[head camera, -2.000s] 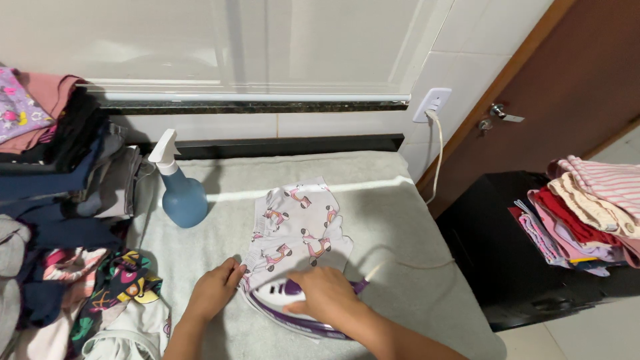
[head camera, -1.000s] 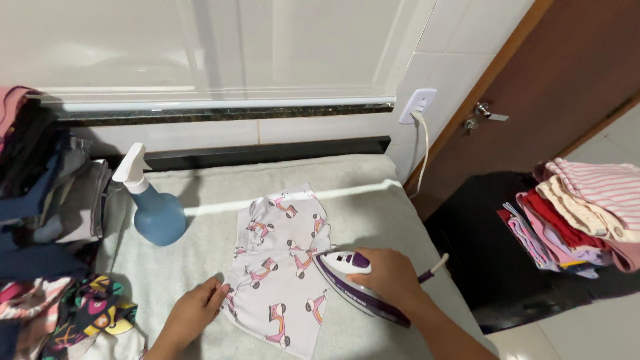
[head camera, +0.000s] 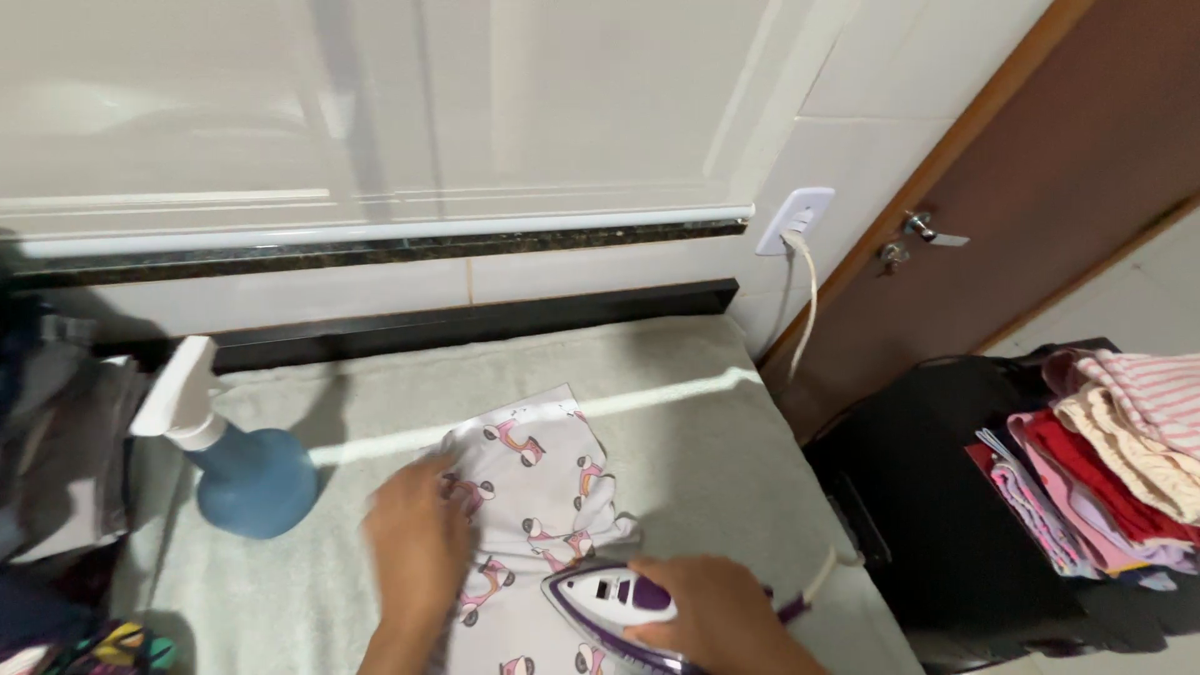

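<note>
A white garment printed with pink scooters lies on a pale green towel-like cover, its cloth rumpled at the right side. My right hand grips the handle of a purple and white clothes iron, whose tip points left over the garment. My left hand, blurred, is at the garment's left edge near its upper part; whether its fingers pinch the cloth cannot be told. A blue spray bottle with a white trigger head stands to the left of this hand.
Piled clothes border the left side. Folded clothes are stacked on a black surface at right. A cord runs from the wall socket beside a brown door. A dark ledge lies behind the cover.
My left hand has moved up along the garment's left edge. The iron moved right off the garment's lower middle earlier, and the garment was spread flatter one second ago. The view has shifted.
</note>
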